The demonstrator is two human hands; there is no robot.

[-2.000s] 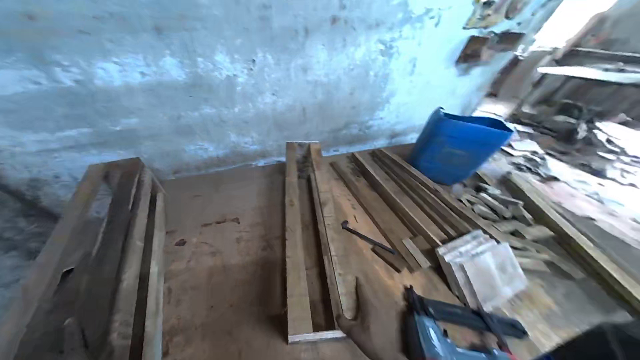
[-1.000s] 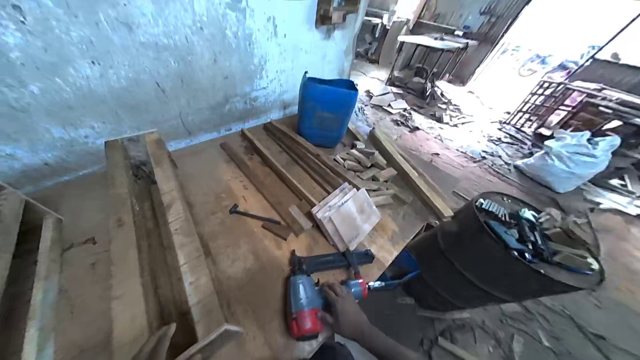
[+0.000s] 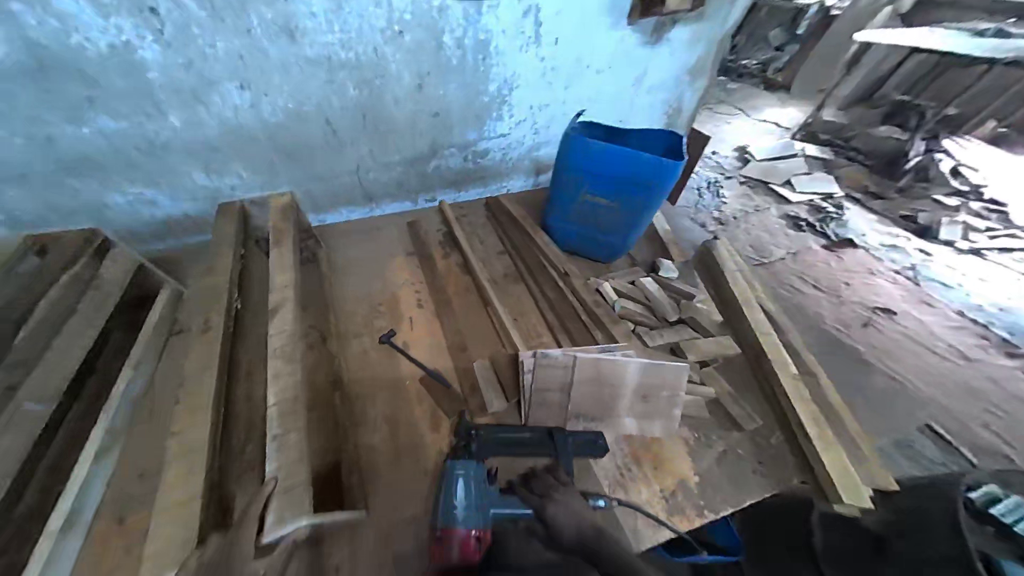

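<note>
My right hand point(image 3: 552, 500) is closed around the handle of a pneumatic nail gun point(image 3: 468, 504), which has a grey and red head, a black magazine and an air hose. My left hand point(image 3: 244, 532) is at the near end of a long wooden box frame point(image 3: 286, 360); its fingers touch the frame's end, and part of the hand is blurred and cut off by the picture's lower edge. A black metal hammer-like tool point(image 3: 420, 360) lies on the worktable between the frame and several long boards.
Another wooden frame point(image 3: 96, 400) lies at the left. Thin wooden panels point(image 3: 608, 388), offcuts point(image 3: 660, 300) and a blue plastic container point(image 3: 614, 192) are on the table. A timber beam point(image 3: 780, 368) crosses its right side. A painted wall point(image 3: 360, 104) stands behind.
The view has swung right, then back left. One second ago my right hand was at the nail gun's handle near the wooden panels, as now; my left hand shows more at the frame's end.
</note>
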